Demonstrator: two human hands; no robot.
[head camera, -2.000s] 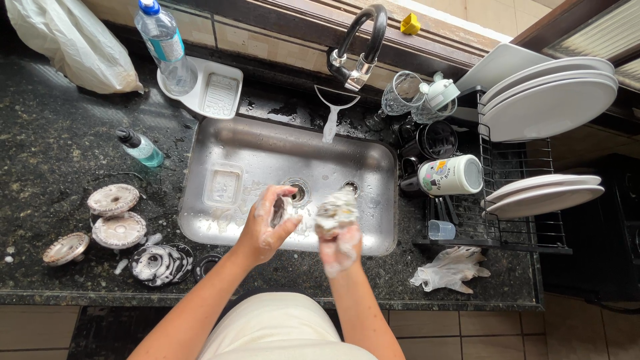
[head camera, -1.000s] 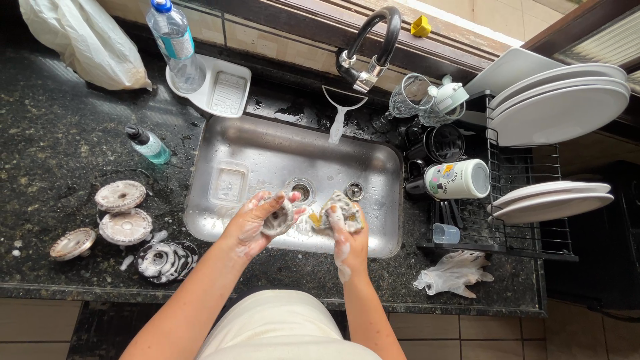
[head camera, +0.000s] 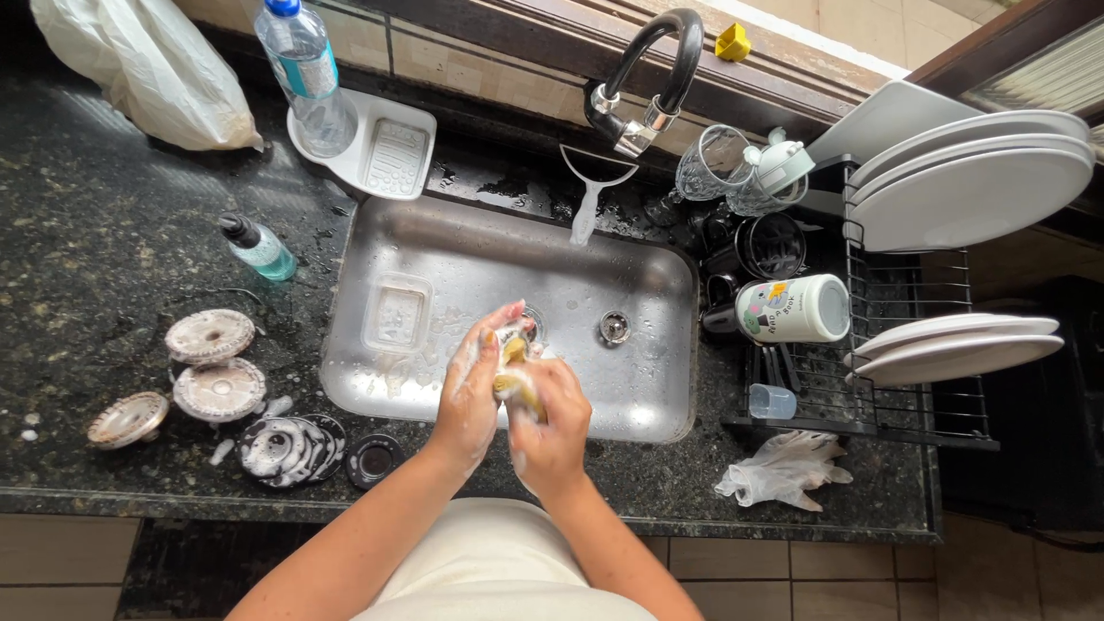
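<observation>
Over the near part of the steel sink (head camera: 483, 233), my left hand (head camera: 473, 388) holds a small round part, mostly hidden by foam and fingers; it looks like a stove burner piece. Pressed against it is a soapy yellow sponge (head camera: 517, 384) in my right hand (head camera: 552, 423). Left of the sink lie several whitish stove burner heads (head camera: 219, 391), with foamy black burner caps (head camera: 280, 450) nearer the edge. One smaller black cap (head camera: 374, 461) rests beside my left forearm. In the basin are a clear plastic container (head camera: 399, 312) and a drain strainer (head camera: 614, 328).
A black faucet (head camera: 681, 52) arches behind the sink. A squeegee (head camera: 588, 203), a bottle (head camera: 306, 86) on a white tray (head camera: 423, 147) and a pump bottle (head camera: 259, 247) stand around it. At right are a dish rack (head camera: 914, 423), plates (head camera: 966, 190), a white cup (head camera: 793, 309) and crumpled gloves (head camera: 783, 470).
My hands were apart two seconds ago; they have come together over the basin, with the sponge now against the part in my left hand.
</observation>
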